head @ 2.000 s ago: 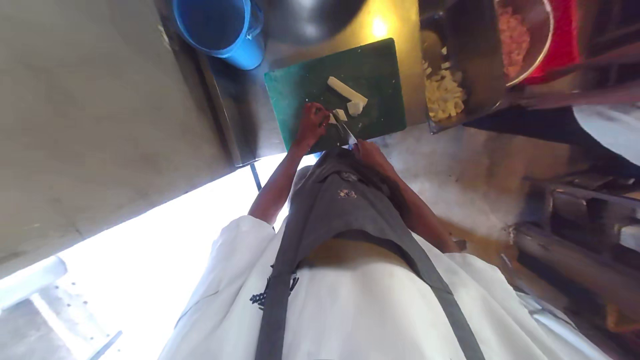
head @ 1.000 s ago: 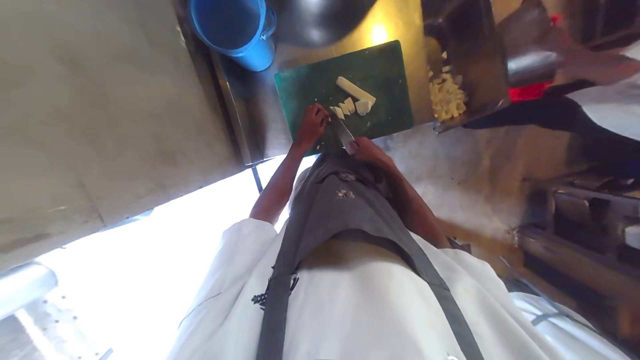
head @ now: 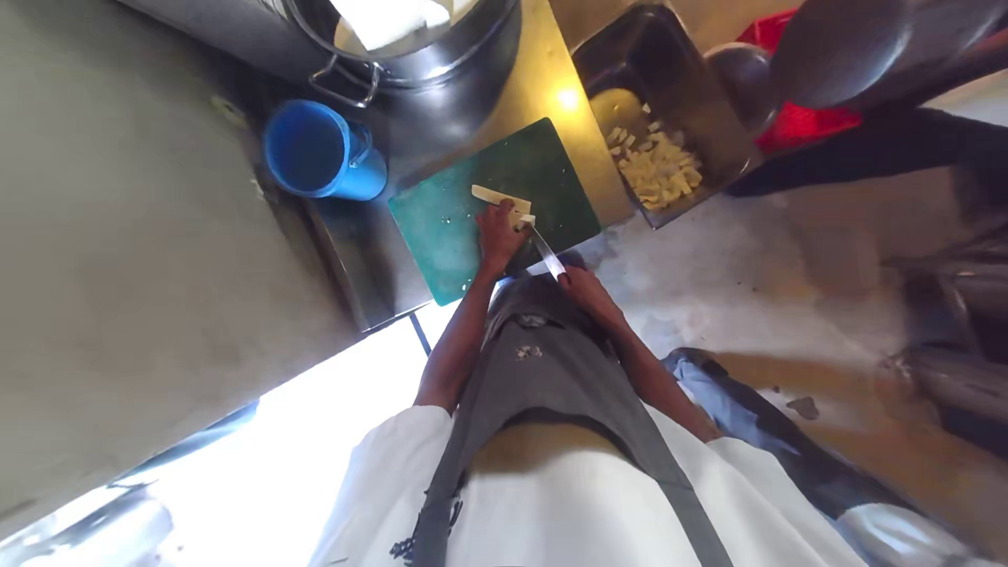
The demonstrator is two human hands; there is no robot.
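My left hand (head: 501, 233) rests over pale peeled food pieces on a green cutting board (head: 441, 228), its fingers on them. One long pale stick (head: 499, 198) lies just beyond the fingertips. In my right hand (head: 584, 288) is the handle of a kitchen knife (head: 546, 250); its blade points up and left, with the tip beside the pieces under my left fingers. What kind of food it is, I cannot tell. Small crumbs dot the board.
Left of the board stands a blue plastic bucket (head: 366, 175), with a large metal pot (head: 472, 39) beyond it. A deep metal tray (head: 720, 169) at the right holds chopped pale pieces (head: 660, 172). Further right are a red crate (head: 807, 126) and another person's dark-clothed leg (head: 866, 150).
My left hand has moved onto the food pieces, which lay beside it on the board earlier. The bowl of reddish food seen at first no longer shows. The view has shifted.
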